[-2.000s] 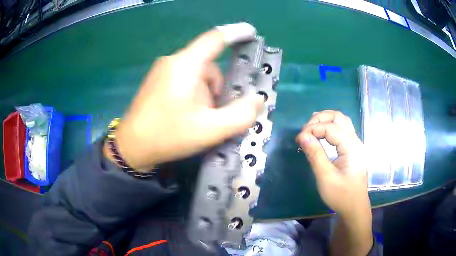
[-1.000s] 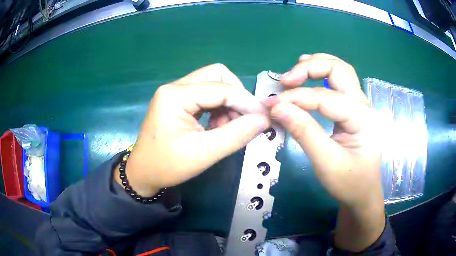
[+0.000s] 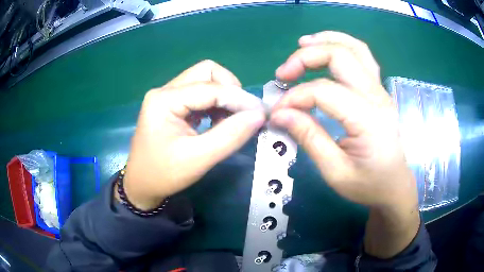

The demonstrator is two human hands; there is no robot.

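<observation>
The grey metal housing [image 3: 264, 199] stands on the green bench, ports up, running from under my fingertips to the bottom edge of the view. Several round dark ports with bright metal inside show along it. My left hand [image 3: 193, 135] and my right hand [image 3: 339, 119] meet over its upper part, thumb and index finger of each pinched together. A tiny greyish fitting [image 3: 267, 110] seems to be between the fingertips, blurred and mostly hidden. The fingers cover the upper ports.
A blue parts bin [image 3: 62, 186] with whitish contents and a red parts bin [image 3: 20, 191] stand at far left. A clear blister tray [image 3: 429, 143] lies at right with strong glare. Blue tape [image 3: 97, 172] marks the bench beside the bins. Metal rails run along the far edge.
Two seconds ago my hands were apart, and a second bar showed beside the housing. Both hands then came together over the upper ports and have since shifted slightly left, still pinching.
</observation>
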